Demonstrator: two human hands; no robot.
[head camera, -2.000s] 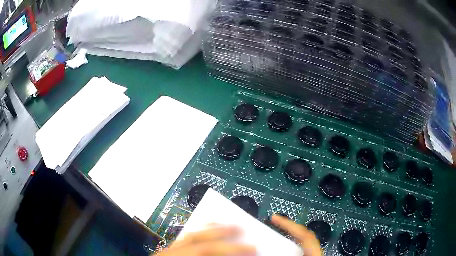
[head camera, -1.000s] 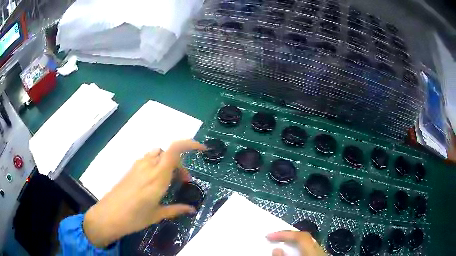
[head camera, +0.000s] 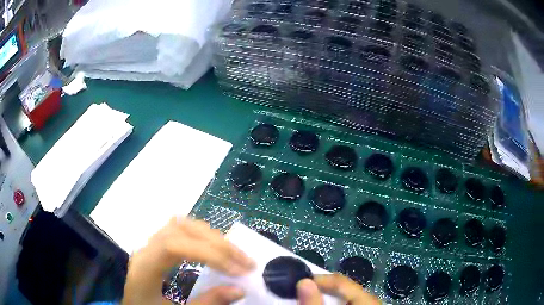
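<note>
My right hand (head camera: 337, 289) enters at the bottom edge, partly cut off. It holds a white sheet (head camera: 241, 238) with a round black part (head camera: 286, 277) on top, its thumb at the part's lower right edge. My left hand (head camera: 185, 256) is over the sheet's left side, fingers and thumb apart, beside the black part and not around it. The sheet hides part of a clear blister tray (head camera: 358, 190) with rows of round black parts in its pockets. Some textured pockets at the tray's left hold no part.
Spare white sheets (head camera: 161, 179) and a thicker white stack (head camera: 80, 155) lie left of the tray. Stacked blister trays (head camera: 352, 77) stand behind it. A translucent white pile (head camera: 137, 47) and a red parts box (head camera: 42, 107) are at back left. Papers with a blue pack (head camera: 512, 131) are at right.
My left hand has moved down and right from the tray's left pockets to the sheet. A black part now shows on the sheet, under my right thumb. The view has shifted slightly.
</note>
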